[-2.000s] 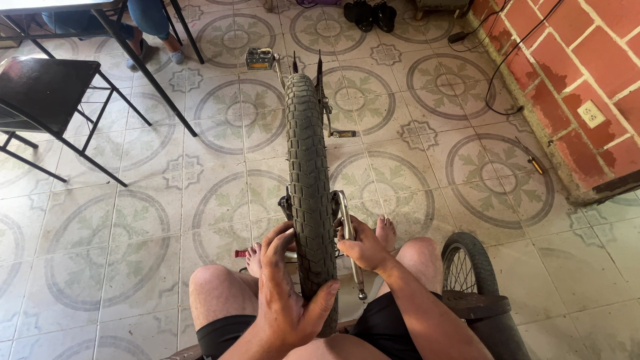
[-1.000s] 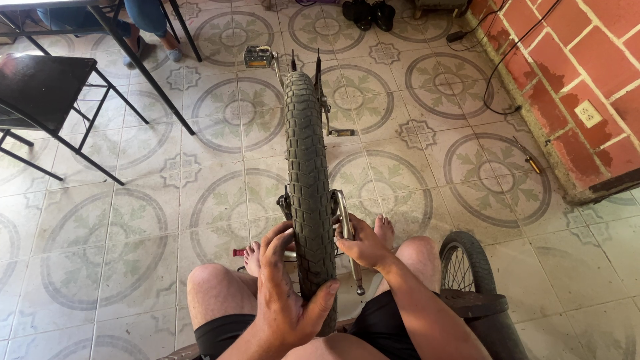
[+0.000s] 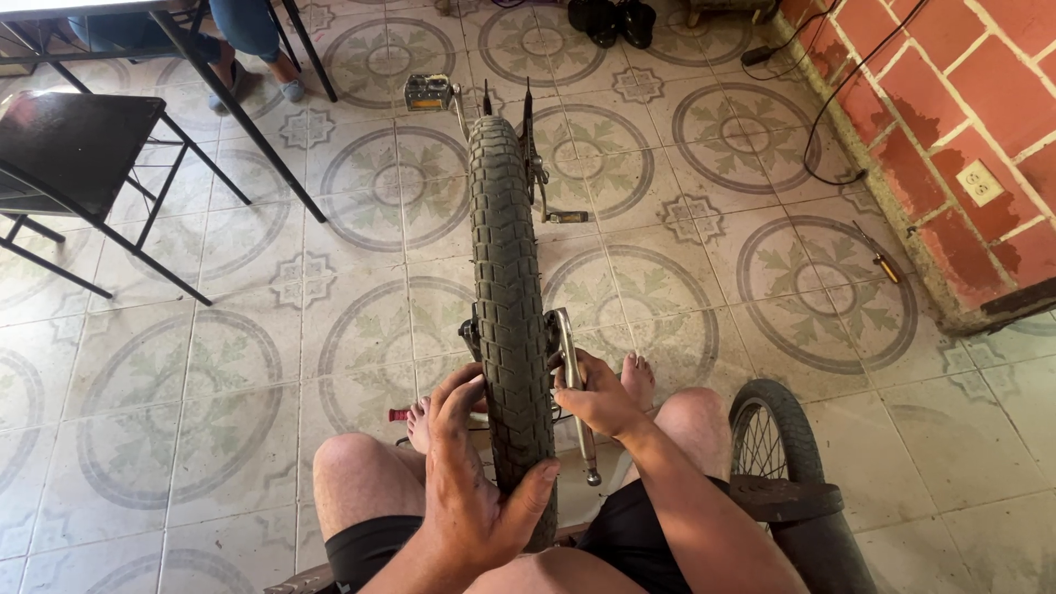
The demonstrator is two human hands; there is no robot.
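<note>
A bicycle wheel's knobby tire [image 3: 507,272] stands upright between my knees, its tread facing me. My left hand [image 3: 478,470] grips the tire's near end, fingers along the left side and thumb across the tread. At the wheel's right side, my right hand [image 3: 598,392] is closed around a metal wrench or ratchet handle [image 3: 584,437] by the axle. The tool's upper end sits near the hub; the contact itself is hidden. Beyond the tire are a pedal [image 3: 429,92] at the left and another pedal [image 3: 567,217] at the right. A red handlebar grip [image 3: 399,415] shows low beside my foot.
A second spoked wheel [image 3: 775,437] is by my right knee, next to a dark round container [image 3: 817,528]. A screwdriver [image 3: 885,264] lies near the brick wall [image 3: 932,157]. A black chair [image 3: 74,148] and table stand at left, with a seated person's legs [image 3: 247,37] behind. Black shoes [image 3: 615,21] lie far off.
</note>
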